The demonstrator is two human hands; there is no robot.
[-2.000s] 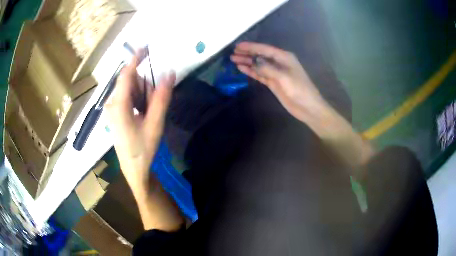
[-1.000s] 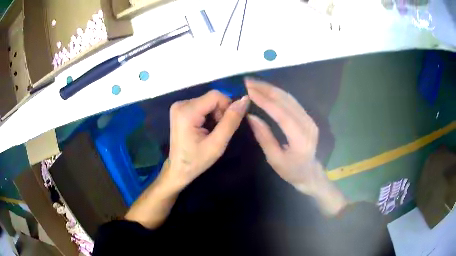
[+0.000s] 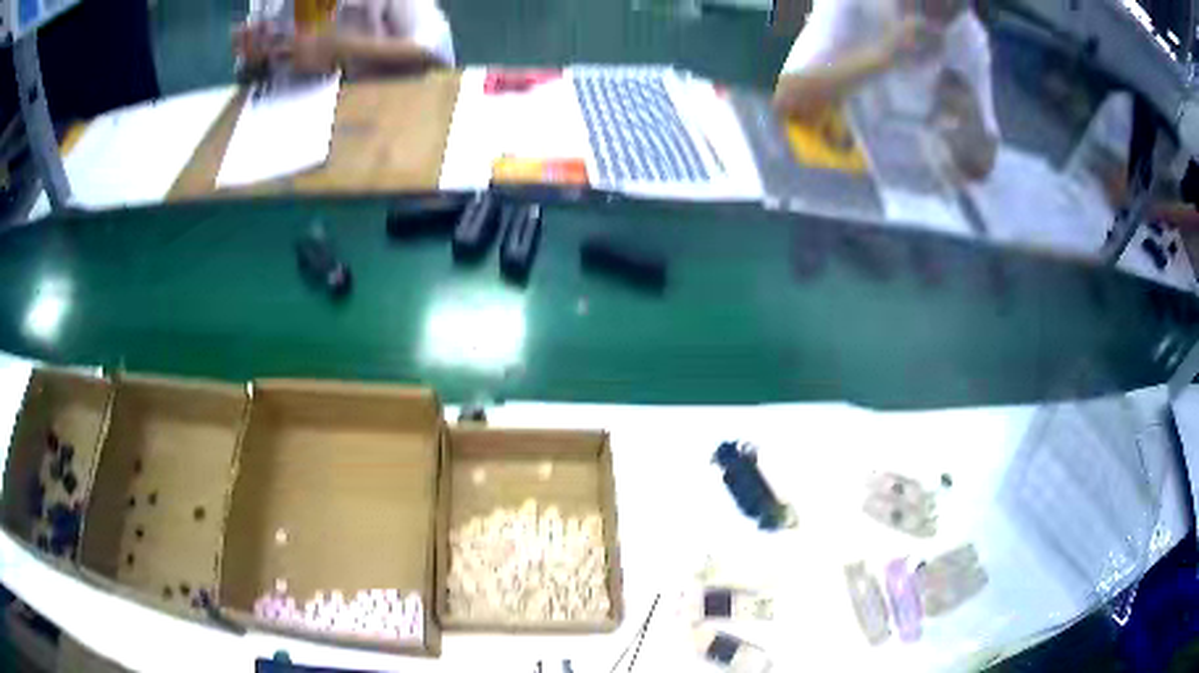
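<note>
Neither my left hand nor my right hand is in the picture. A row of cardboard trays [image 3: 438, 526] lies on the white bench. Beige small caps [image 3: 530, 565] fill much of the rightmost tray, and pink small caps [image 3: 345, 613] lie along the near side of the large tray. Thin tweezers [image 3: 642, 628] lie at the bottom edge, cut off. Right of them, two beige housings with dark squares [image 3: 718, 603] lie one nearer than the other. A black bundle [image 3: 752, 487] lies beyond them.
More beige housings [image 3: 865, 601] and a pink housing [image 3: 905, 598] lie at right, near clear plastic [image 3: 1072, 493]. Black oblong devices [image 3: 521, 242] lie on the green belt [image 3: 736, 342]. Two people sit opposite. A dark handle end [image 3: 292, 664] shows at the bottom edge.
The view has swung up from my lap to the bench and belt. Both hands, seen fingers together over the lap before, are out of the picture.
</note>
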